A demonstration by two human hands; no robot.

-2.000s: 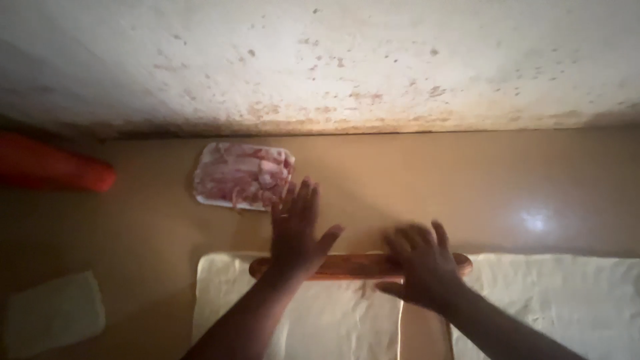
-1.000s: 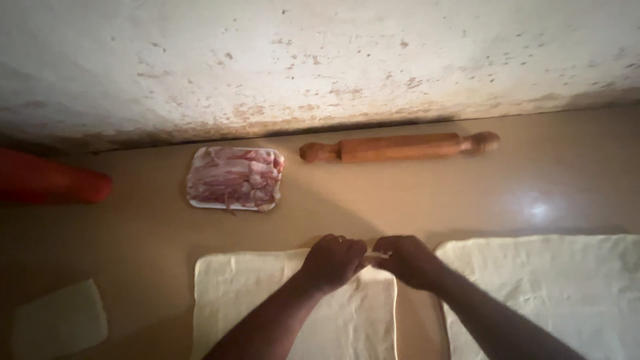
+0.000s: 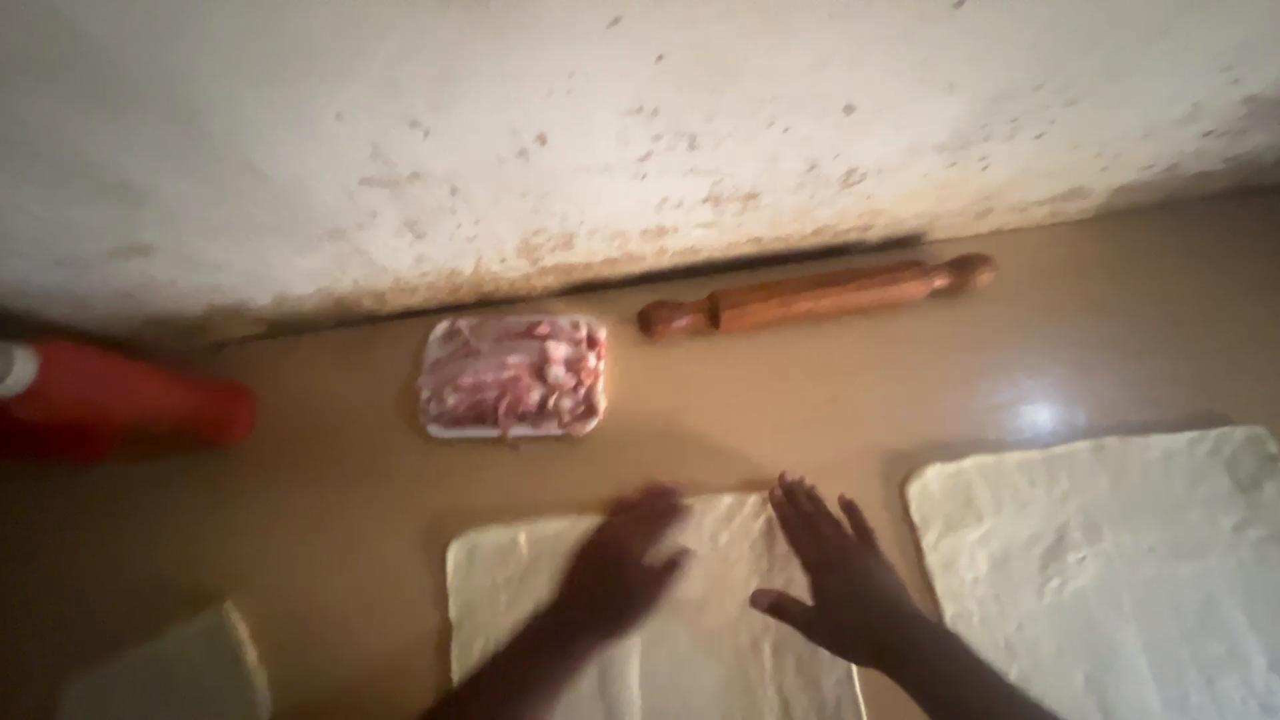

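Note:
A flat rectangular sheet of dough [image 3: 700,640] lies on the tan work surface, low in the middle of the head view. My left hand [image 3: 622,568] is over its upper part, blurred, with the fingers apart and nothing held. To the right, my right hand [image 3: 835,575] rests flat at the sheet's upper right corner, fingers spread, and that corner is partly hidden beneath it. A wooden rolling pin [image 3: 820,298] lies beyond both hands, close to the wall. Left of the pin sits a white tray of raw meat [image 3: 512,376].
Another large dough sheet [image 3: 1110,570] lies at the right, and a smaller dough piece [image 3: 175,670] at the lower left. A red container [image 3: 130,400] lies at the left edge. The stained wall [image 3: 600,140] bounds the surface at the back.
Two seconds ago my hands were on the rolling pin over the dough; it now lies by the wall. My hands, close together at the dough's upper edge one second ago, have since moved apart and opened.

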